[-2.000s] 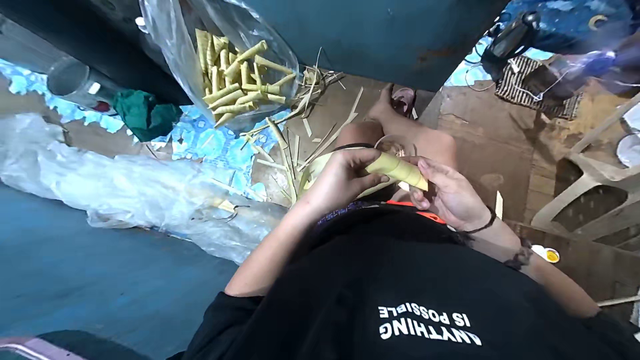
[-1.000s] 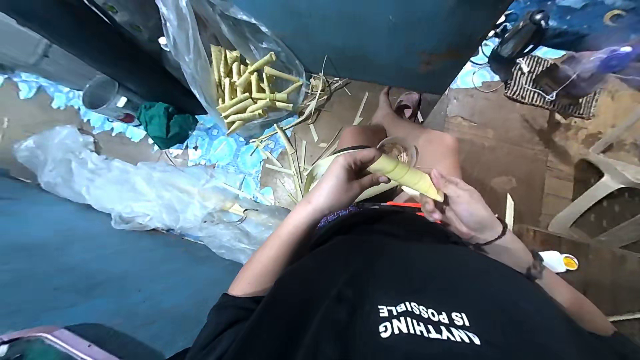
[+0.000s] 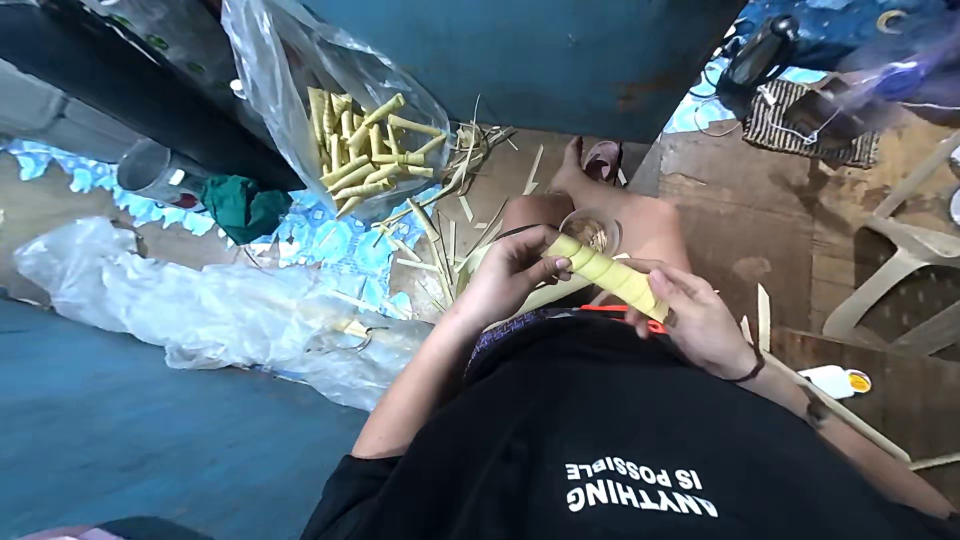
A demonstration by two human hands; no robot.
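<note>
Both my hands hold a yellow-green roll wound in a spiral from a leaf strip point(image 3: 607, 275), above my lap. My left hand point(image 3: 517, 274) grips its upper left end between thumb and fingers. The lower right end is pinched by my right hand point(image 3: 686, 311), with the thumb on top and some fingers hidden below. A round clear container point(image 3: 590, 231) with small brownish pieces sits between my legs, just beyond the roll. Pale leaf strips point(image 3: 469, 271) lie beside my left hand. Something with orange handles point(image 3: 656, 327) shows partly under the roll.
Several similar rolls point(image 3: 367, 161) fill a clear plastic bag at the upper left. Leaf scraps point(image 3: 450, 247) litter the floor. Crumpled plastic sheeting point(image 3: 247, 307), a green cloth point(image 3: 244, 208) and a clear tub point(image 3: 150, 172) lie left. A white bottle point(image 3: 829, 381) and plastic chair point(image 3: 900, 262) are right.
The roll's spiral winding shows more openly now than two seconds ago, when my fingers covered more of it. Both hands have stayed on it throughout.
</note>
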